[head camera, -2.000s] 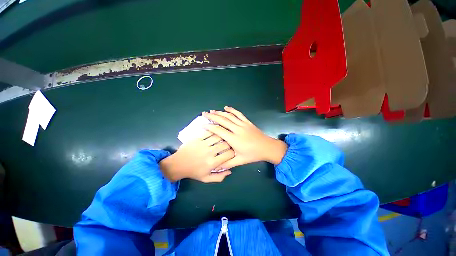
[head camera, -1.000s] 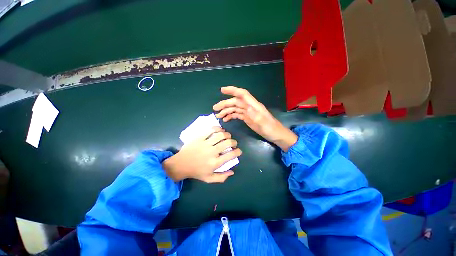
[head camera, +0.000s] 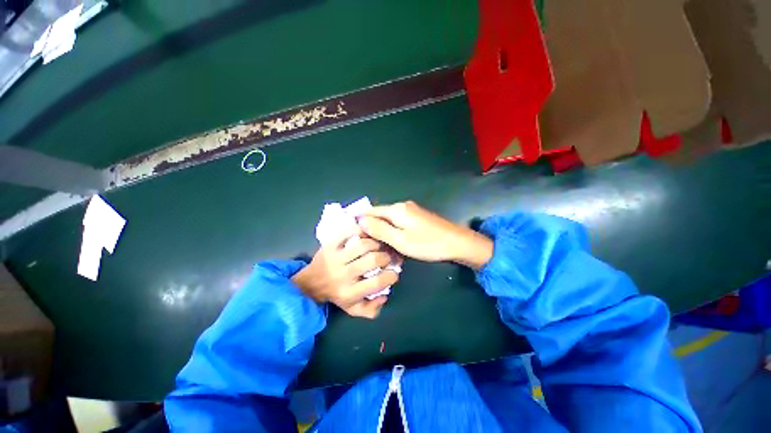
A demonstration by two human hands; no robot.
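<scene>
A small stack of white leaflets (head camera: 336, 224) is in front of me over the green surface, its sheets spread unevenly at the upper end. My left hand (head camera: 353, 275) lies over the stack and grips it, with white showing between and below the fingers. My right hand (head camera: 414, 232) is at the stack's upper right, thumb and fingertips on the sheets. The right fingers are partly hidden behind the stack and the left hand.
White folded papers (head camera: 101, 235) lie at the left. A pale rubber band (head camera: 254, 161) lies by the worn metal strip (head camera: 279, 124). Red and brown open cartons (head camera: 511, 84) stand in a row at the upper right. A blue bin (head camera: 746, 306) is at the right edge.
My right hand was raised apart from the stack and has come back onto it. The top sheets now stick out unevenly. The view has turned slightly, shifting the surroundings.
</scene>
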